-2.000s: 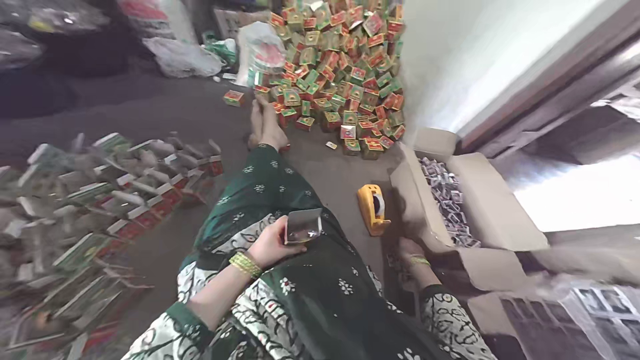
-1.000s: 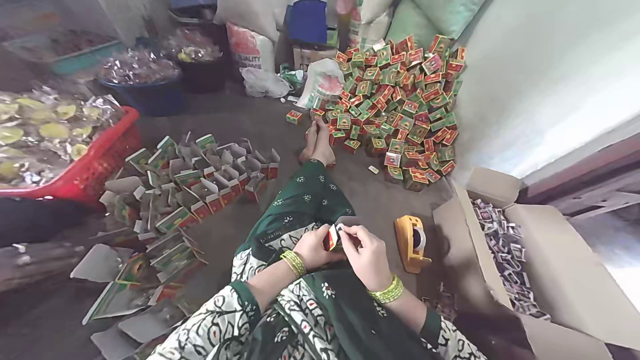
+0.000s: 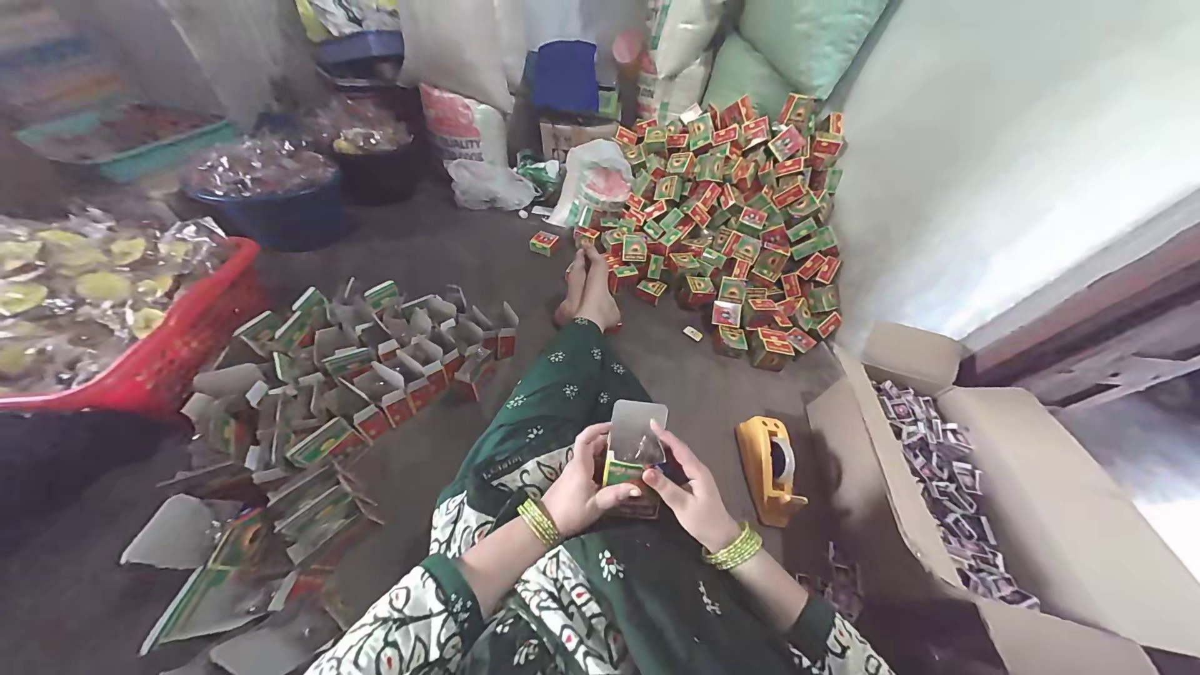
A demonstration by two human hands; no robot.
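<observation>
A small red and green printed carton (image 3: 626,472) with its grey inner flap raised is held above my lap. My left hand (image 3: 583,487) grips its left side, thumb across the front. On its right side my right hand (image 3: 692,487) touches the carton near the raised flap, fingers bent. What lies inside the carton is hard to make out. To the right on the floor stands a yellow tape dispenser (image 3: 769,472). Open empty-looking cartons (image 3: 403,375) stand in rows to the left. Beyond my feet lies a heap of closed cartons (image 3: 741,216).
At right is an open cardboard box (image 3: 1031,487) of small wrapped packets (image 3: 937,487). A red plastic basket (image 3: 202,323) of wrapped yellow items stands at left, with a blue tub (image 3: 281,211) behind. Flattened cartons (image 3: 225,572) lie at lower left; sacks (image 3: 464,136) stand at the back.
Two seconds ago my left hand held a carton alone, while my right hand was down beside the cardboard box. Both hands are now at the carton, and its flap stands raised toward the view.
</observation>
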